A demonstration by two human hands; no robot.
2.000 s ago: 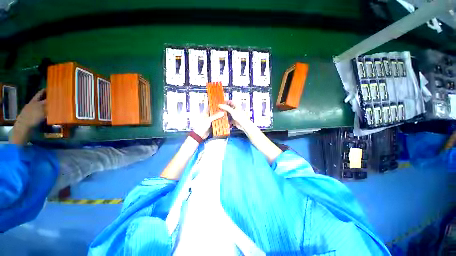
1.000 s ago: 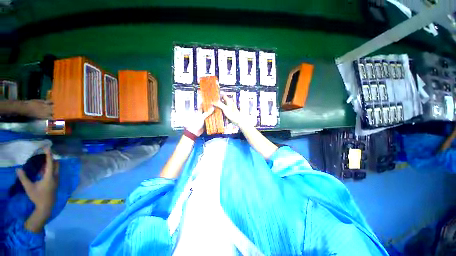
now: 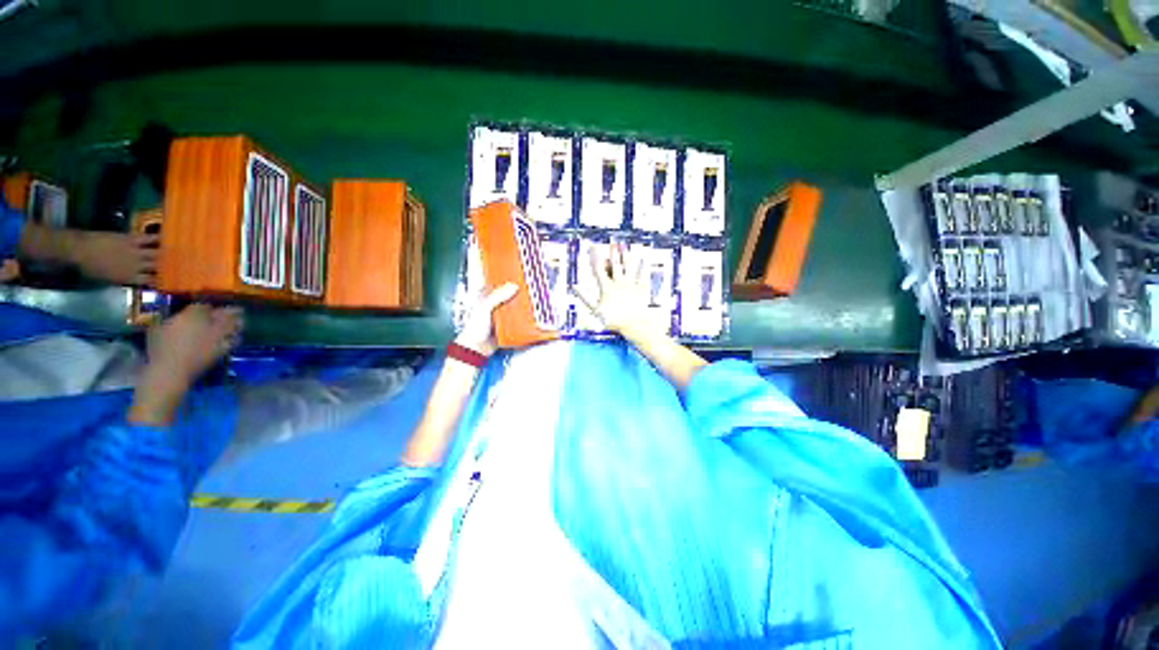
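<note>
An orange fixture (image 3: 511, 276) stands tilted over the lower left of the blister tray (image 3: 597, 235), its pale slotted layers facing right. My left hand (image 3: 483, 318) holds it at its lower left side. My right hand (image 3: 614, 290) is spread over the tray's lower row, right of the fixture, apart from it and holding nothing. The tray holds white phone units (image 3: 604, 184) in two rows; the fixture and my right hand hide part of the lower row.
Stacked orange fixtures (image 3: 375, 244) stand on the green bench (image 3: 445, 76) at left, with another person's hands (image 3: 191, 340) beside them. An orange fixture (image 3: 778, 241) stands right of the tray. A component tray (image 3: 991, 264) lies on white plastic further right.
The orange fixture has turned so its slotted side shows to the right. My right hand has let go and opened. The bench view has shifted right. The other person's hands have moved toward the left stack.
</note>
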